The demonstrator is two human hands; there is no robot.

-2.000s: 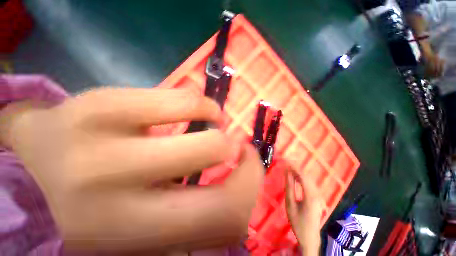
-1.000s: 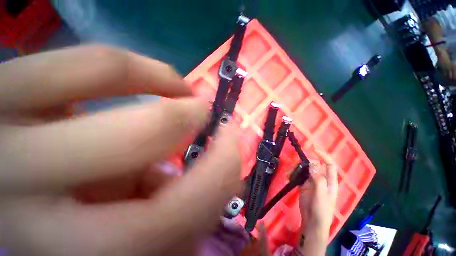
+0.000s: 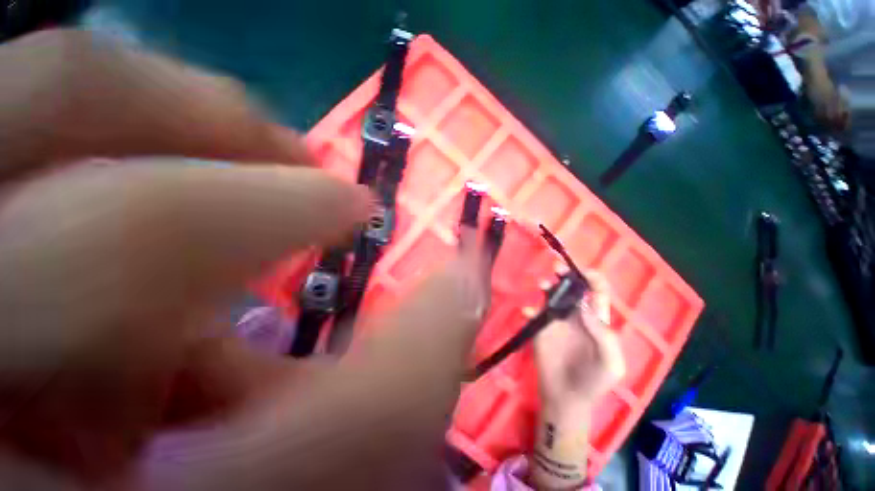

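My right hand (image 3: pixel 576 350), with a tattooed wrist, holds a black smartwatch (image 3: pixel 566 294) by its case over the tray; its strap hangs down to the left. My left hand (image 3: pixel 192 259) is large, blurred and close to the camera on the left. Its lower part overlaps two dark straps with shiny tips (image 3: pixel 473 203); whether it grips them I cannot tell. Several watches lie face down along the left side of the orange-red compartment tray (image 3: pixel 504 158), with grey backs showing, such as one watch back (image 3: pixel 379 125). My left hand hides part of the tray.
On the green bench beyond the tray lie a watch with a bright case (image 3: pixel 660 125) and a dark pair of watches (image 3: pixel 767 278). Striped slips (image 3: pixel 672 465) on white paper and a blue pen (image 3: pixel 693 391) are at lower right. Another person's arm (image 3: pixel 818 81) is at upper right.
My right hand came up from the tray's lower edge with a watch and has since risen slightly. My left hand has drawn nearer the camera, uncovering watch backs. The pair at mid-tray is now mostly covered.
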